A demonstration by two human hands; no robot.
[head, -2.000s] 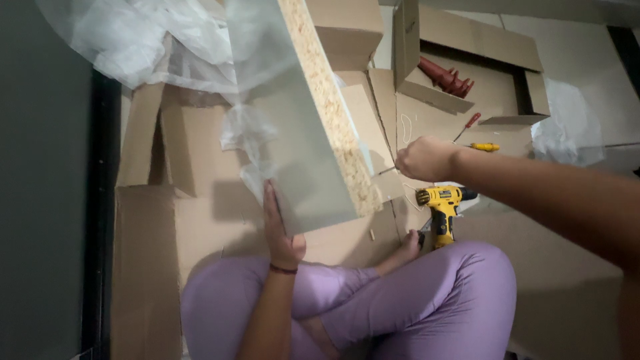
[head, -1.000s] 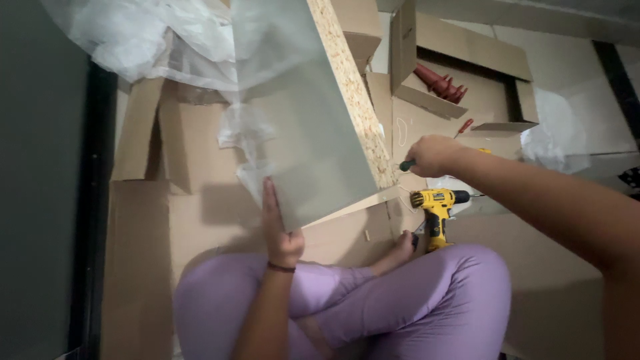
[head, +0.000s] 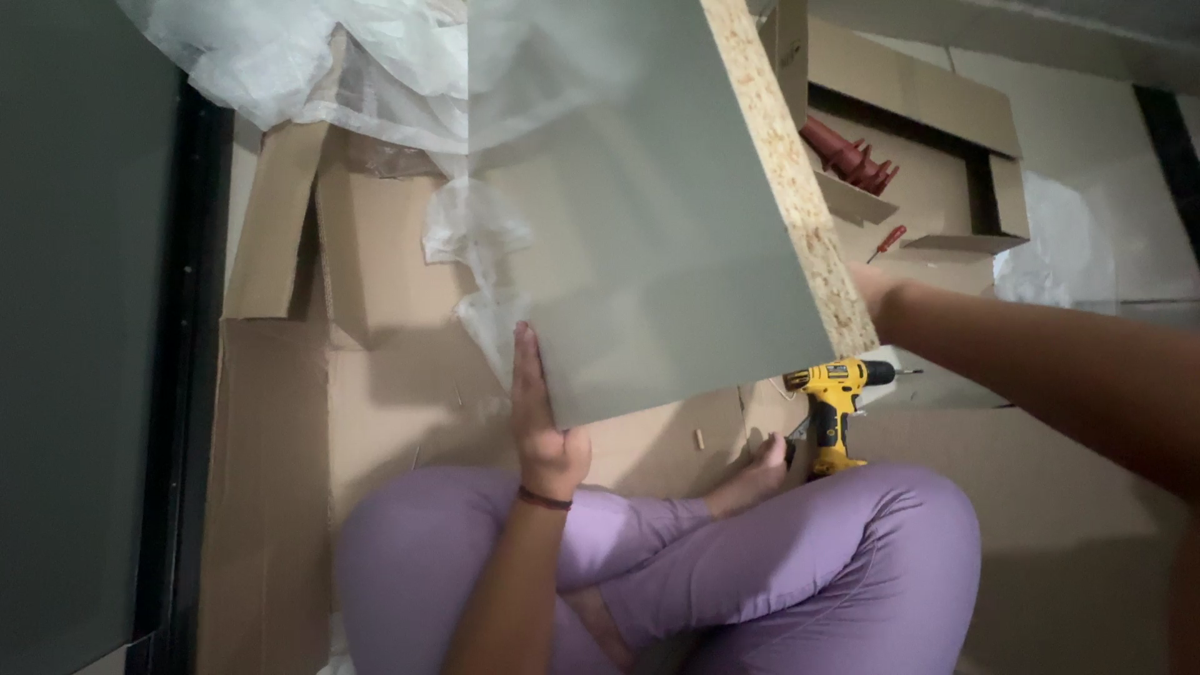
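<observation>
A large grey panel [head: 656, 216] with a bare particle-board edge [head: 792, 178] stands tilted in front of me. My left hand [head: 544, 412] lies flat along its near left side, fingers straight, with the panel against the palm. My right hand [head: 870, 286] is at the far side of the particle-board edge; its fingers are mostly hidden behind the board, so what it holds cannot be seen. Close to the board's near right corner is a yellow and black cordless drill [head: 832, 408] with a bit in its chuck. A red-handled screwdriver [head: 888, 242] lies beyond my right wrist.
Cardboard [head: 375, 403] covers the floor under the panel. An open cardboard box [head: 914, 70] at the upper right holds red plastic parts [head: 848, 159]. Clear plastic wrapping [head: 272, 56] is heaped at the upper left. A small wooden dowel [head: 698, 439] lies near my foot.
My right hand, which held a dark-handled tool near the board's corner a second ago, has moved up behind the board's edge. The panel's near right corner has shifted right, toward the drill.
</observation>
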